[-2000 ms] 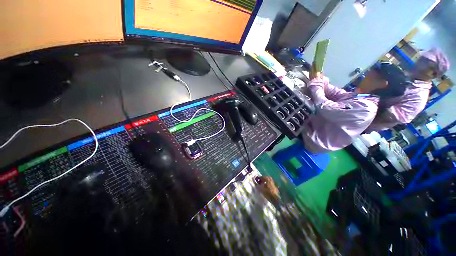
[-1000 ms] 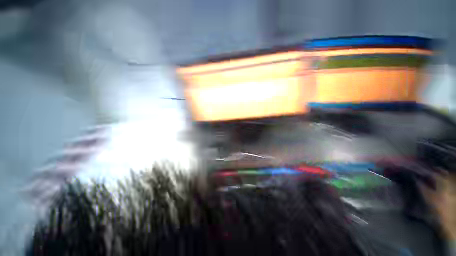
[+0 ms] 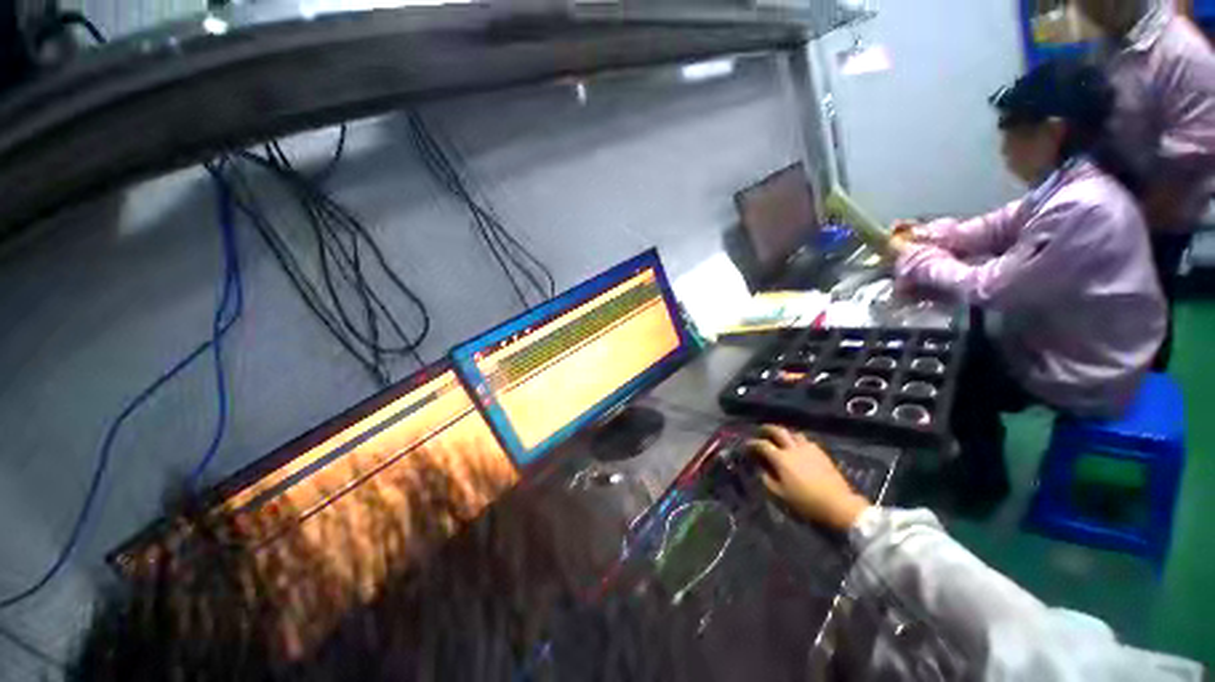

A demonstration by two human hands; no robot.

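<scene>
My right hand [image 3: 808, 477] reaches in from the lower right in a pale sleeve. Its fingers are bent over a dark object at the far right part of the printed desk mat [image 3: 853, 544]; whether it grips the barcode scanner or a mouse there cannot be told. A thin white cable [image 3: 714, 573] loops on the mat left of the hand. No watch body can be made out. My left hand is not in view; dark, hair-like strands cover the lower left.
The right monitor [image 3: 586, 362] and left monitor [image 3: 387, 466] stand behind the mat. A black compartment tray [image 3: 829, 416] with ring-like items lies beyond my hand. Two people in pink smocks are at the right, one on a blue stool [image 3: 1117, 460]. Cables hang below the shelf [image 3: 533, 73].
The view has swung and now takes in the wall and shelf. My right hand is now on the dark object by the black tray; two seconds ago no hand was clear there.
</scene>
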